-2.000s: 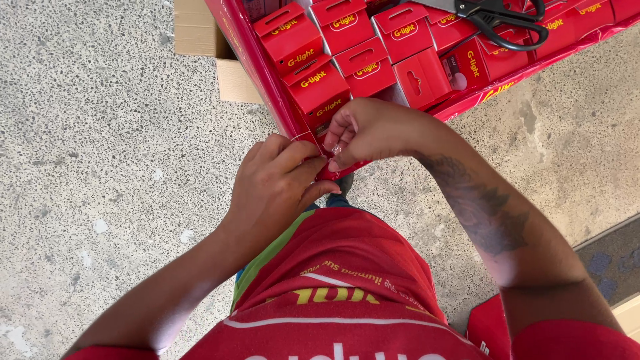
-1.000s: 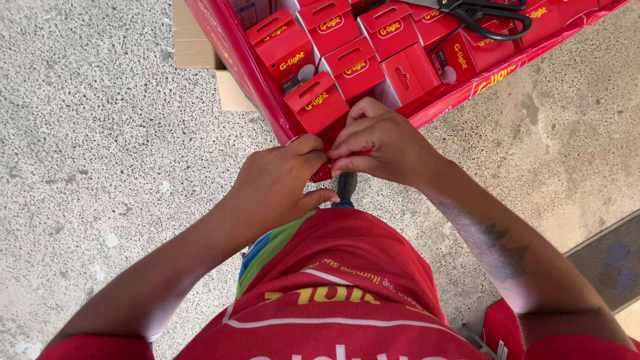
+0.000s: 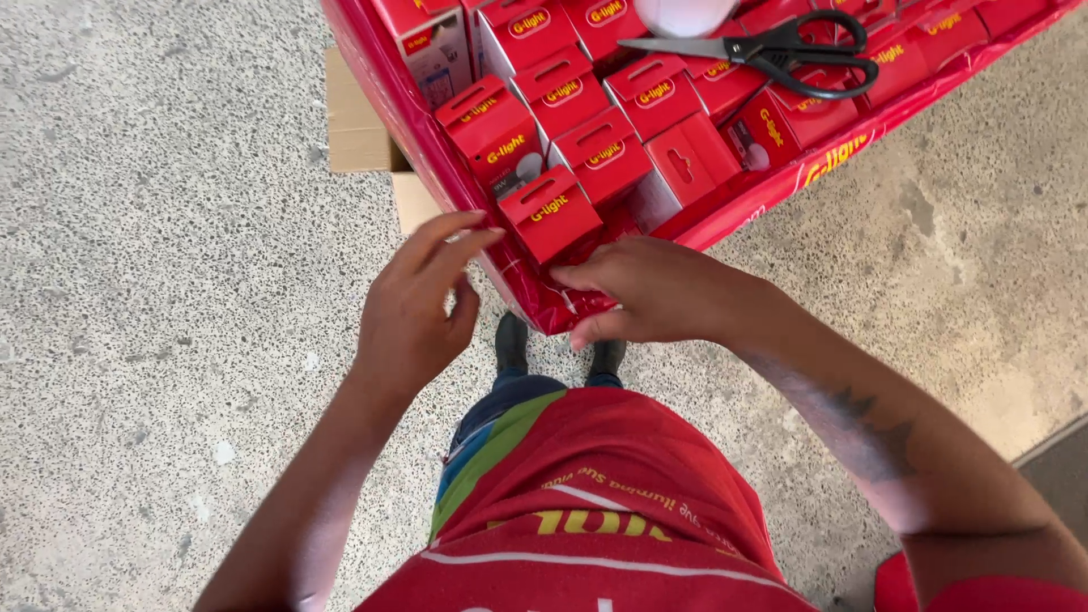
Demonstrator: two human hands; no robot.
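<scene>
A red display bin (image 3: 399, 110) with a plastic-wrapped rim holds several small red G-light bulb boxes (image 3: 552, 217). My left hand (image 3: 425, 297) is beside the outer left edge of the bin's near corner, fingers spread and curved, nothing in it. At the inner side of that corner is my right hand (image 3: 646, 289), thumb and fingers apart around the rim; whether it touches the film there is hard to tell. A thin string or strip of clear film lies at the corner between the hands. Black-handled scissors (image 3: 765, 55) rest on the boxes farther back.
A white bulb (image 3: 687, 13) lies by the scissors at the top. Cardboard pieces (image 3: 357, 119) stick out from under the bin's left side. Speckled floor (image 3: 212, 255) surrounds it, and my shoes are below the near corner. A red object (image 3: 894, 582) is at the lower right.
My hands were together at the bin's corner, fingers pinching there; now they are apart. My left hand has moved off to the left and opened, and my right hand has spread its fingers.
</scene>
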